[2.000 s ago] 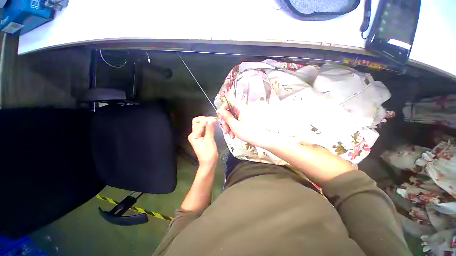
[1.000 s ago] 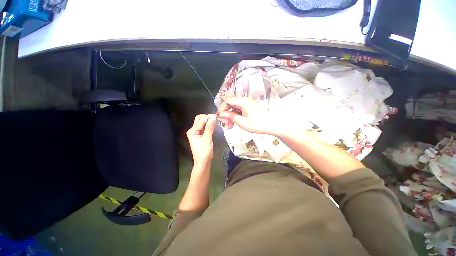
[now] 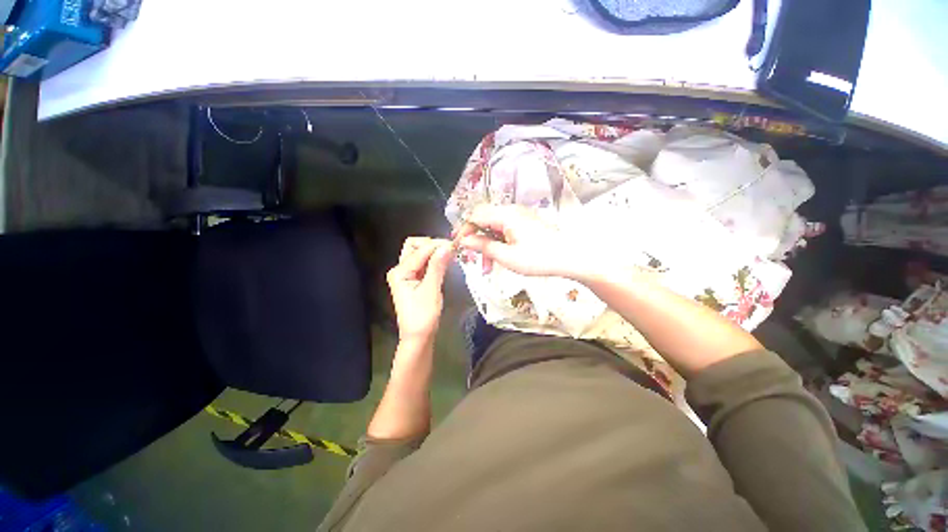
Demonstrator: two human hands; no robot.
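The white floral garment (image 3: 665,208) lies bunched on my lap below the table edge. My right hand (image 3: 515,241) is at the garment's left edge, with thumb and fingers closed on the cloth. My left hand (image 3: 418,286) is just left of it, fingertips pinched together and meeting the right fingertips at the cloth edge. What the left fingertips hold is too small to tell. A thin pale thread (image 3: 407,151) slants from the table edge down towards the hands. No needle or fastener can be made out.
The white table (image 3: 416,42) crosses the top, with a dark-rimmed tray (image 3: 665,23), a black smartphone (image 3: 816,57) and a blue box (image 3: 52,40). A black chair (image 3: 281,307) stands at left. More floral garments (image 3: 884,405) are heaped at right.
The hands stay together at the cloth edge, with small finger movements. The right forearm has shifted slightly right and down. The thread looks fainter, its upper end slightly further left.
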